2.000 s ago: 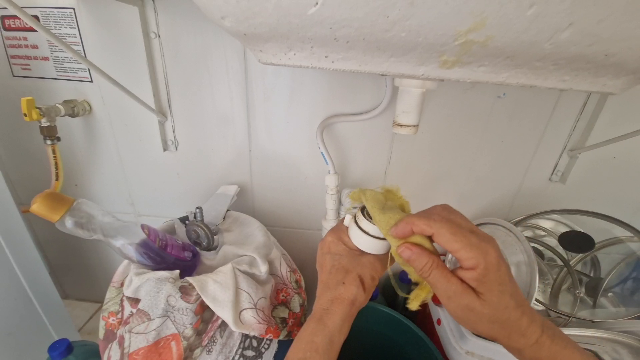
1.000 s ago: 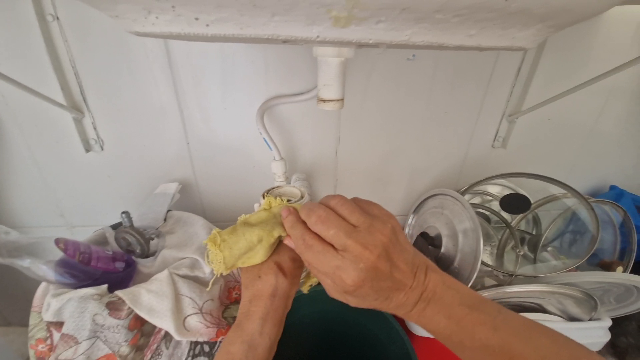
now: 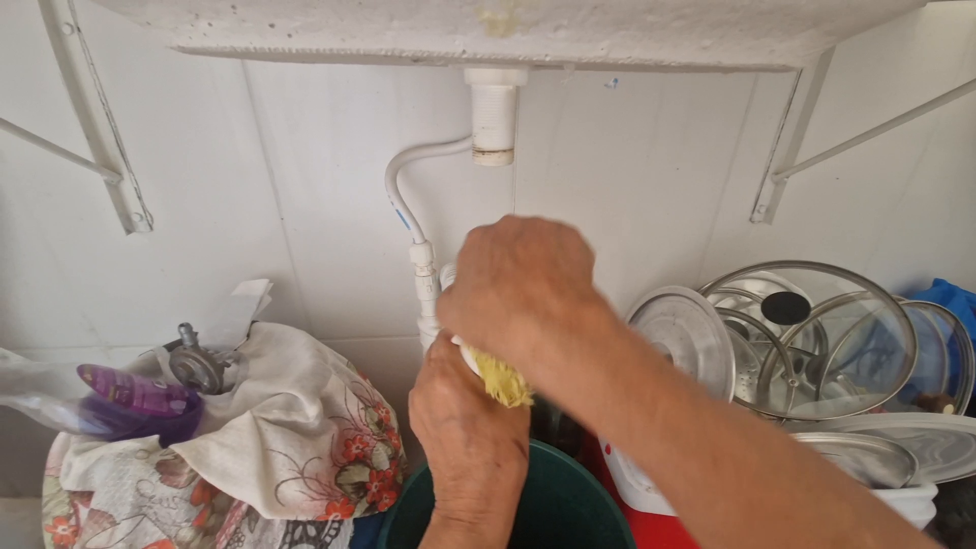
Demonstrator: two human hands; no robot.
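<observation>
Below the sink's threaded white drain outlet (image 3: 493, 122), my left hand (image 3: 473, 415) is closed around a white plastic pipe fitting (image 3: 467, 357), mostly hidden by both hands. My right hand (image 3: 526, 282) presses over the top of the fitting with a yellow cloth (image 3: 499, 381), whose frayed end hangs out beneath the palm. The right hand is slightly blurred. Just behind the hands, a white water supply pipe (image 3: 425, 282) runs up the wall and joins a curved hose (image 3: 396, 179). The drain outlet's lower end is open and touches nothing.
A dark green bucket (image 3: 583, 488) stands under my hands. At left, a floral cloth (image 3: 305, 427) bears a gas regulator (image 3: 197, 362) and a purple-labelled plastic bottle (image 3: 141, 404). Pot lids (image 3: 682, 335) crowd the right side. The sink's underside (image 3: 343, 38) and metal brackets (image 3: 95, 114) are overhead.
The fitting's ring, visible two seconds ago, is now mostly covered. My right hand has moved over its top, and the yellow cloth, spread over my left hand one second ago, is bunched under the right.
</observation>
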